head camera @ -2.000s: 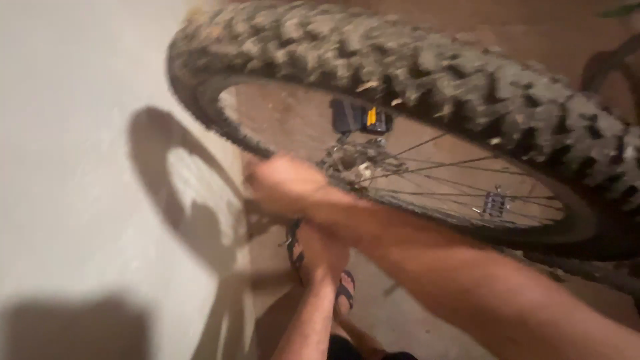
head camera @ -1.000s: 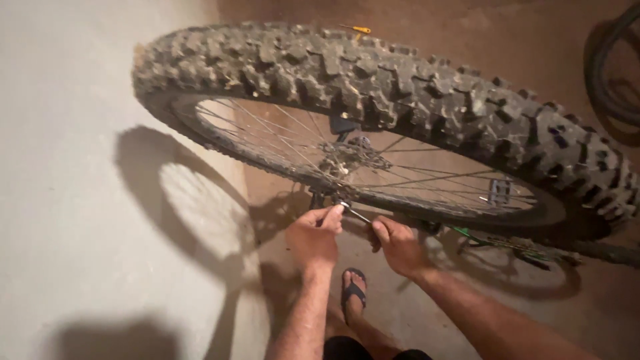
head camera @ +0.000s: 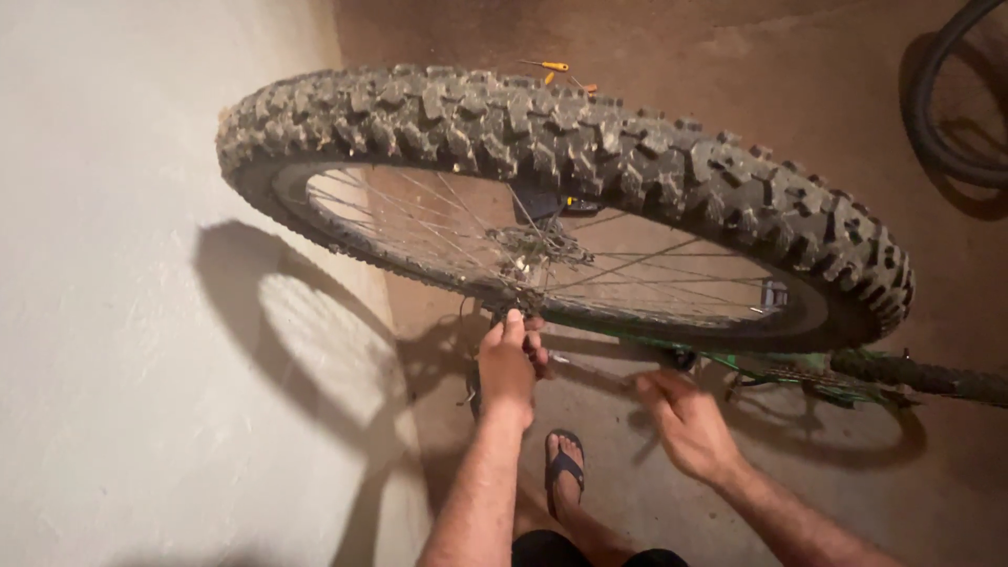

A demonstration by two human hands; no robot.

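Note:
A knobby bicycle tire (head camera: 488, 126) on a spoked wheel spans the middle of the head view, its tread dusty. The wheel hub with sprockets (head camera: 543, 244) shows through the spokes. My left hand (head camera: 510, 362) is at the near side of the wheel by the axle area, fingers curled around a small part there that the fingers largely hide. To its right, my right hand (head camera: 681, 417) pinches the end of a thin, blurred tool or rod (head camera: 591, 372) that stretches toward my left hand. Part of a green bicycle frame (head camera: 732, 362) lies beneath the wheel's lower right.
A pale wall (head camera: 118, 315) rises at left. On the floor beyond the tire lie a yellow-handled screwdriver (head camera: 554, 66) and small orange items. A dark case (head camera: 539, 205) shows through the spokes. Another tire (head camera: 933, 118) lies at the upper right. My sandaled foot (head camera: 565, 465) is below.
Two seconds ago one arm reached across by the hub; one second ago both hands were close together at the axle. Now my right hand is farther right of my left hand.

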